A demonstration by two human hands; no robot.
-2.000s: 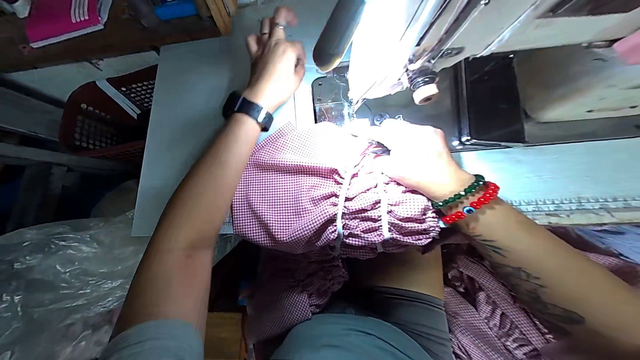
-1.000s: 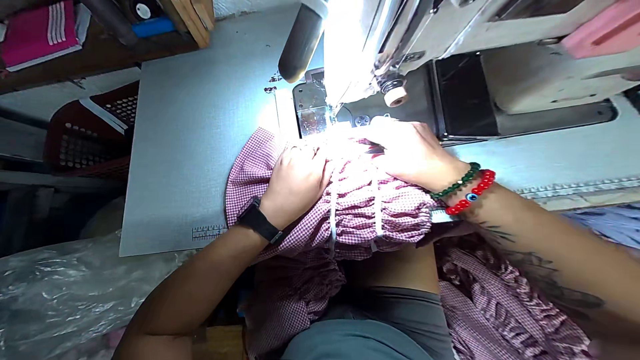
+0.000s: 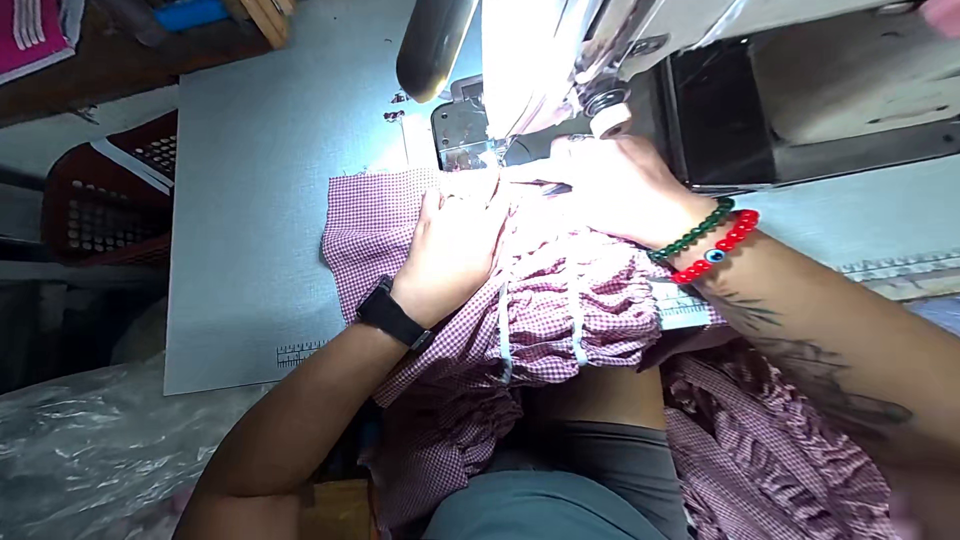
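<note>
Red-and-white checked gathered fabric [image 3: 375, 225] lies at the front of the sewing machine [image 3: 525, 67] and hangs over the table edge onto my lap. Two pale narrow strips [image 3: 576, 307] run down its gathers. My left hand [image 3: 457, 240], with a black watch at the wrist, presses on the cloth just before the needle area. On the cloth's right side, close to the presser foot, rests my right hand [image 3: 619, 180], its fingers washed out by the lamp glare. A small dark object [image 3: 556, 189] shows by its fingertips; what it is cannot be told.
The metal needle plate [image 3: 459, 135] sits left of the machine head. A dark lever-like part [image 3: 431, 52] hangs above it. Thread scraps [image 3: 394, 116] lie on the pale tabletop [image 3: 247, 225]. A red perforated basket [image 3: 112, 202] stands at left, above clear plastic sheeting [image 3: 112, 435].
My left hand has come down from the far part of the tabletop onto the cloth. The cloth's left part now lies flatter, with its edge spread by the needle area. My right hand stays near the machine.
</note>
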